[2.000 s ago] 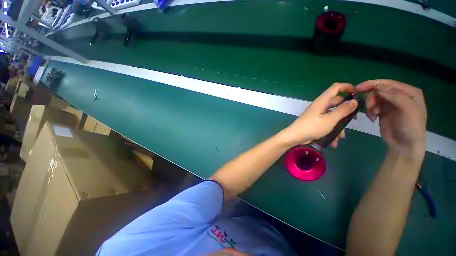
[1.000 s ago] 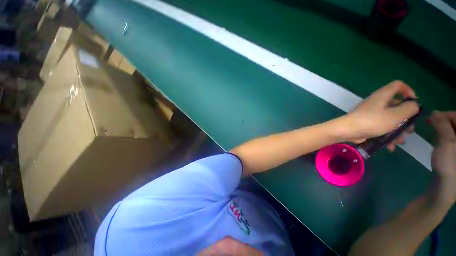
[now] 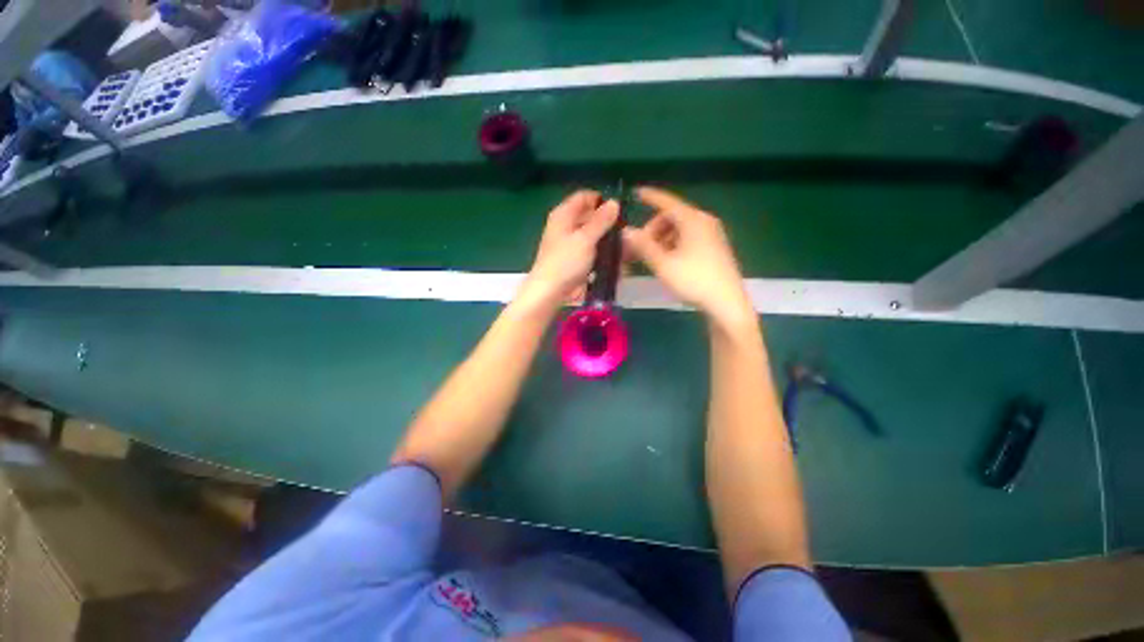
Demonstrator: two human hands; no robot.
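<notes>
An appliance body with a bright pink flared ring and dark centre (image 3: 593, 342) lies on the near green bench, its black handle (image 3: 606, 266) pointing away from me across the white strip. My left hand (image 3: 571, 248) grips the handle from the left side near its far end. My right hand (image 3: 684, 251) is at the right of the handle's far end, fingers bent close to it. Whether the right fingers pinch a small part or wire there is too small to tell.
Blue-handled nippers (image 3: 828, 391) and a black shell piece (image 3: 1011, 442) lie on the bench to the right. Pink-ended bodies stand on the belt at centre (image 3: 504, 134) and far right (image 3: 1051, 141). Beyond are black parts (image 3: 408, 50) and a blue bag (image 3: 266, 53). A grey post (image 3: 1041, 207) slants at right.
The view has swung right and levelled, bringing the nippers, black shell and far side into sight. My left hand still holds the handle. My right hand is again close to its far end.
</notes>
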